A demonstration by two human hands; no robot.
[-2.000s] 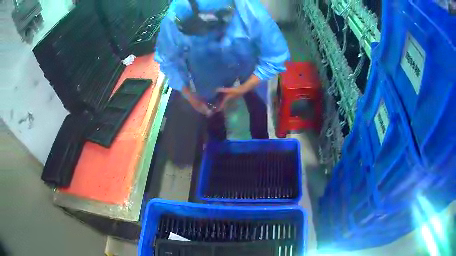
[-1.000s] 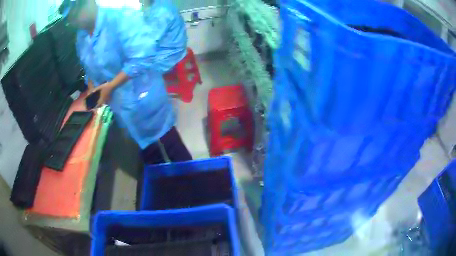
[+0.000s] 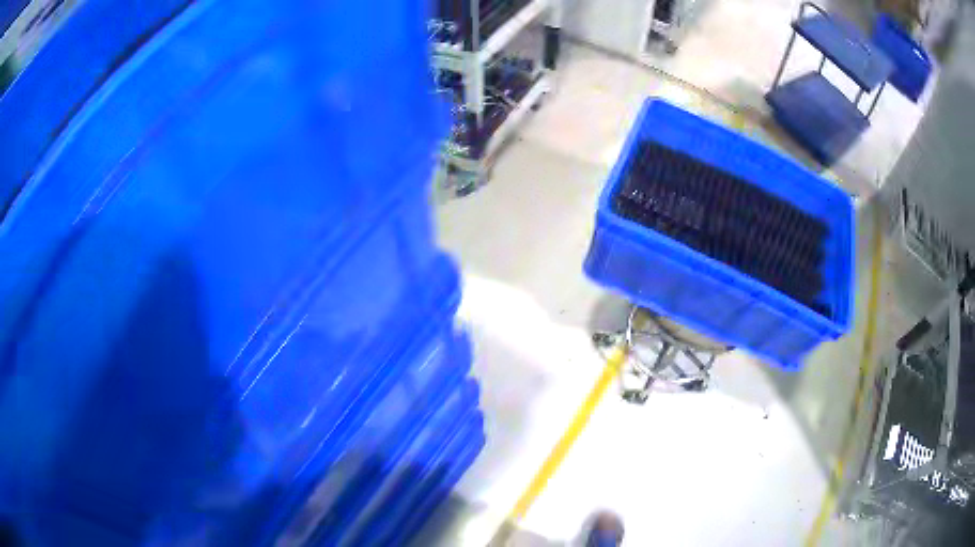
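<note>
No hand of mine is in the picture. A blue bin (image 3: 695, 288) stands tilted in the view at the right of centre, on a small wheeled stool-like base (image 3: 668, 353). Dense rows of thin black devices (image 3: 722, 219) stand inside it. A tall stack of blue bins (image 3: 278, 224) fills the left side, very close and partly blurred.
A wheeled rack (image 3: 476, 86) stands at the top. A blue cart (image 3: 823, 112) is at the upper right. A dark rack with white parts (image 3: 914, 427) is at the right edge. Yellow lines (image 3: 567, 433) cross the pale floor. A shoe tip (image 3: 604, 529) shows at the bottom.
The view has swung right. The other people, orange bench, red stools and two front bins are out of the picture. The bin stack now lies at the left and the bin on wheels shows.
</note>
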